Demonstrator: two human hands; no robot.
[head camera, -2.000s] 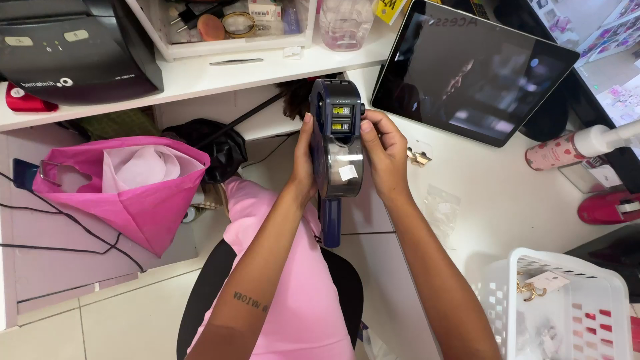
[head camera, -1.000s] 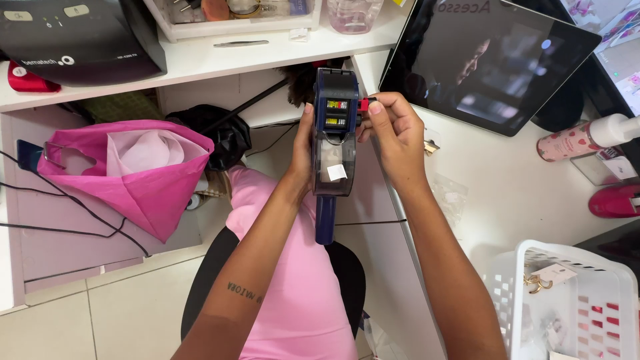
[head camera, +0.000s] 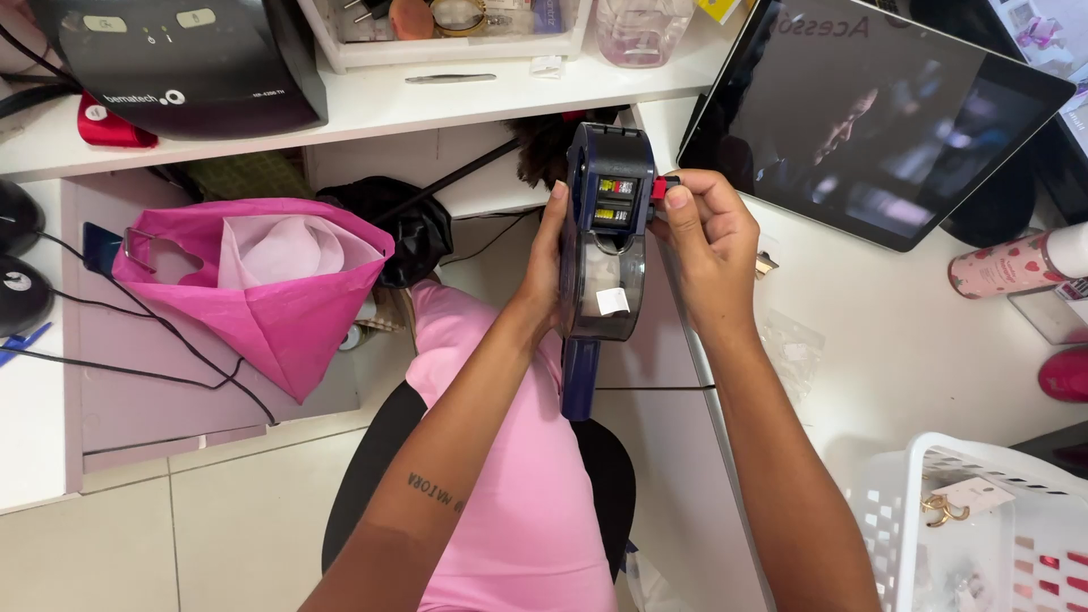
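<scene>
A dark blue handheld price labeler (head camera: 609, 255) with a clear label-roll cover is held upright over my lap, its handle pointing toward me. My left hand (head camera: 544, 263) grips its left side. The thumb and fingers of my right hand (head camera: 710, 229) pinch a red and black adjusting knob (head camera: 663, 187) that sticks out from the labeler's right side. Two small windows on the labeler show printed characters on yellow and red. A small white label (head camera: 612, 300) lies on the clear cover.
Left stands a pink bag (head camera: 280, 314) among black cables. A black printer (head camera: 187, 68) and metal tweezers (head camera: 450, 78) lie on the white shelf. At right are a tilted tablet-like screen (head camera: 858, 119), a pink bottle (head camera: 1003, 263) and a white basket (head camera: 922, 476) with gold earrings (head camera: 942, 510).
My right hand has moved from the labeler's side to its knob, and the red part, not visible two seconds ago, now sticks out. The left hand keeps its hold.
</scene>
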